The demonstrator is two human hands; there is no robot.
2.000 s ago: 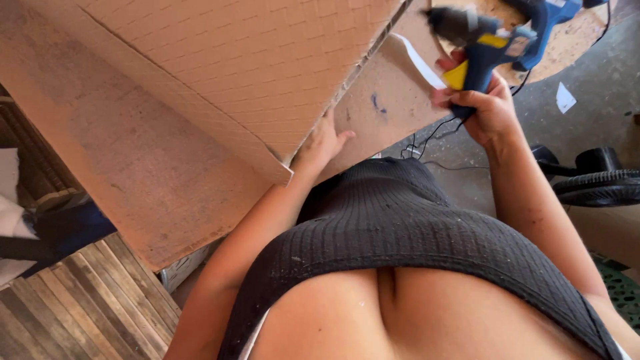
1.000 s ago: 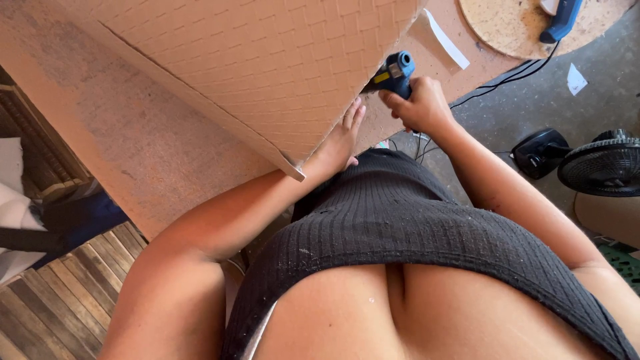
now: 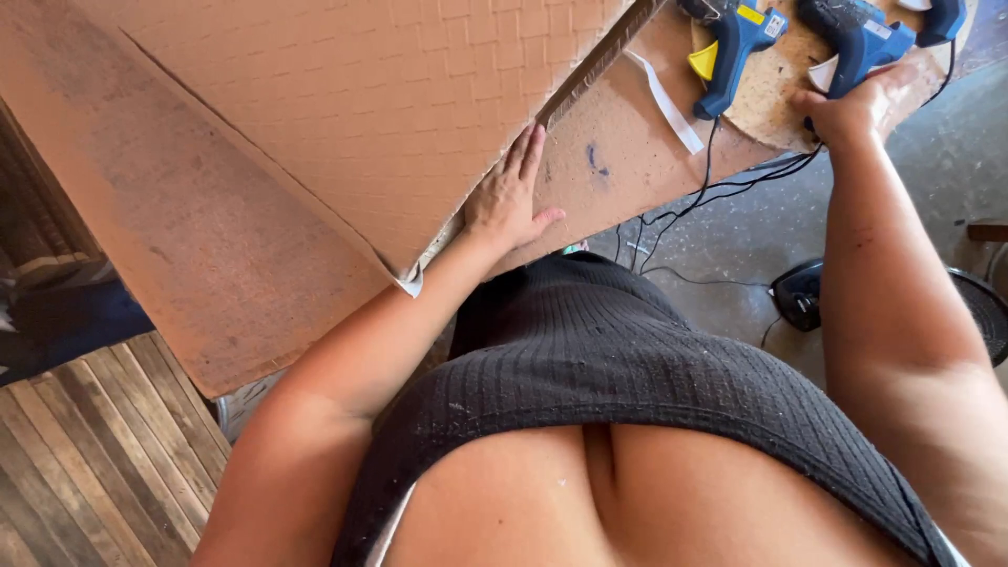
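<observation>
My left hand point(image 3: 508, 193) lies with fingers extended against the edge of a large tan panel with a woven-pattern surface point(image 3: 378, 94), which rests on the worktable point(image 3: 236, 236). My right hand point(image 3: 858, 106) is around the handle of a blue hot glue gun with a white trigger point(image 3: 854, 47), over a round board. Just left of it lies another blue glue gun with a yellow trigger point(image 3: 732, 55). Part of a third blue tool point(image 3: 941, 20) shows at the top right. A narrow white strip point(image 3: 668, 102) lies between the panel and the glue guns.
The round wooden board point(image 3: 756, 110) sits at the table's right end. Black cords point(image 3: 701, 197) hang over the table edge. A black fan point(image 3: 976, 307) stands on the grey floor at right, partly hidden by my right arm. Wooden slats point(image 3: 102, 449) are at lower left.
My right hand has moved from the panel's edge to the round board at right. The yellow-trigger glue gun, held in my right hand two seconds ago, now lies on the board.
</observation>
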